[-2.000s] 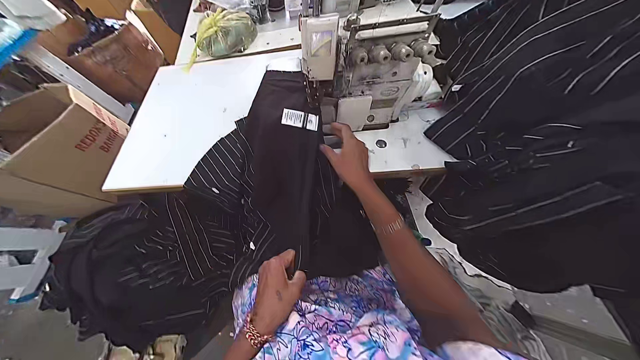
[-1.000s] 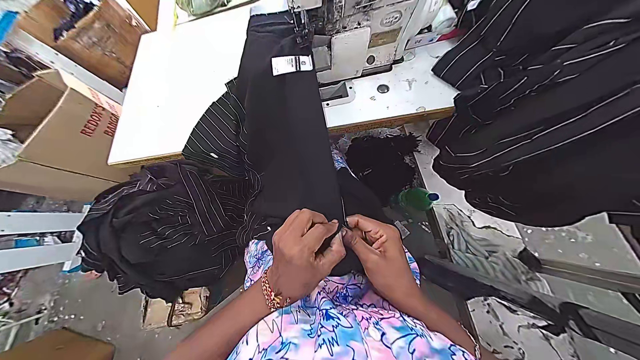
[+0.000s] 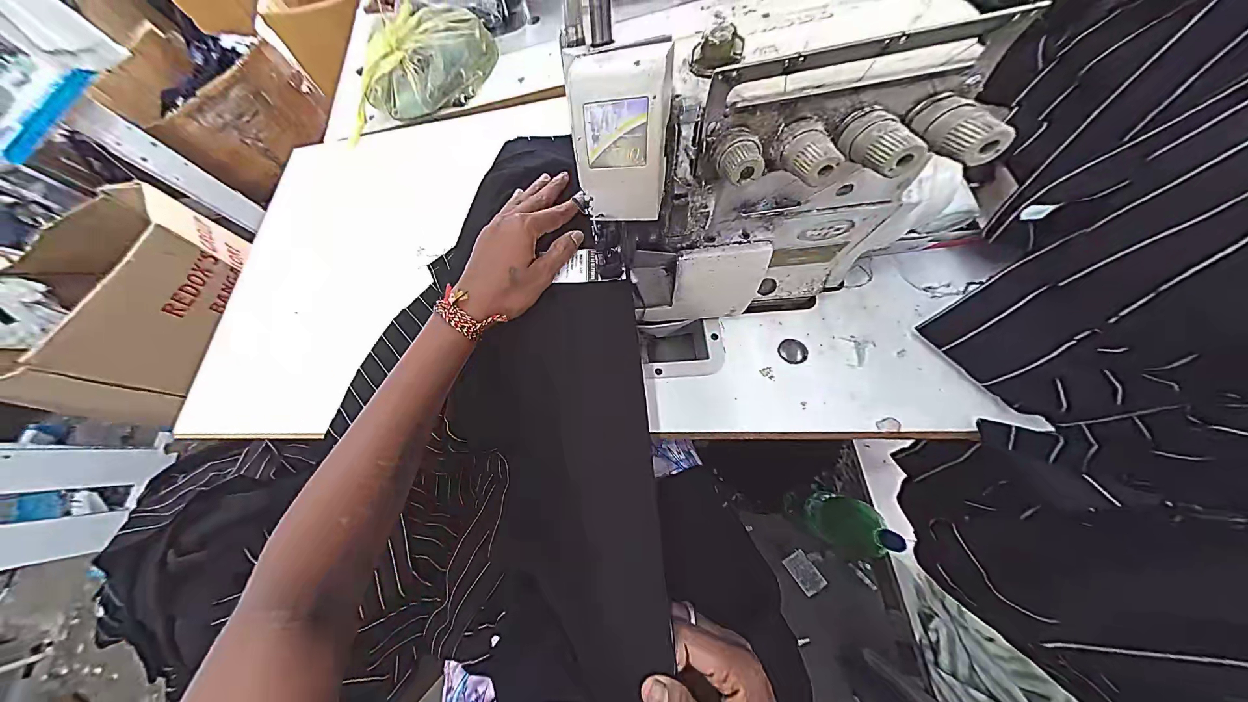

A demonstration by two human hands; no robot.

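A black garment [image 3: 570, 409] with a striped part runs from under the head of an overlock sewing machine [image 3: 624, 127] over the table's front edge and down. My left hand [image 3: 526, 244] lies on the cloth just left of the needle area, fingers spread, pressing it against the table. Beside its thumb a white label [image 3: 575, 266] shows, partly covered. Low in view, my right hand [image 3: 710, 663] pinches the right edge of the hanging cloth between thumb and fingers. The presser foot is mostly hidden by the machine's head and the cloth.
More striped black cloth [image 3: 1102, 292] is heaped at the right, and a dark striped pile [image 3: 224, 536] hangs at the lower left. Cardboard box [image 3: 107, 302] stands left of the white table [image 3: 292, 292]. A yellow-tied bag [image 3: 429, 63] lies behind. Below the table is a green bottle [image 3: 843, 522].
One second ago both hands were together at the cloth's edge near my lap; my left hand has since moved up to the machine. The right remains low on the edge. The view has shifted.
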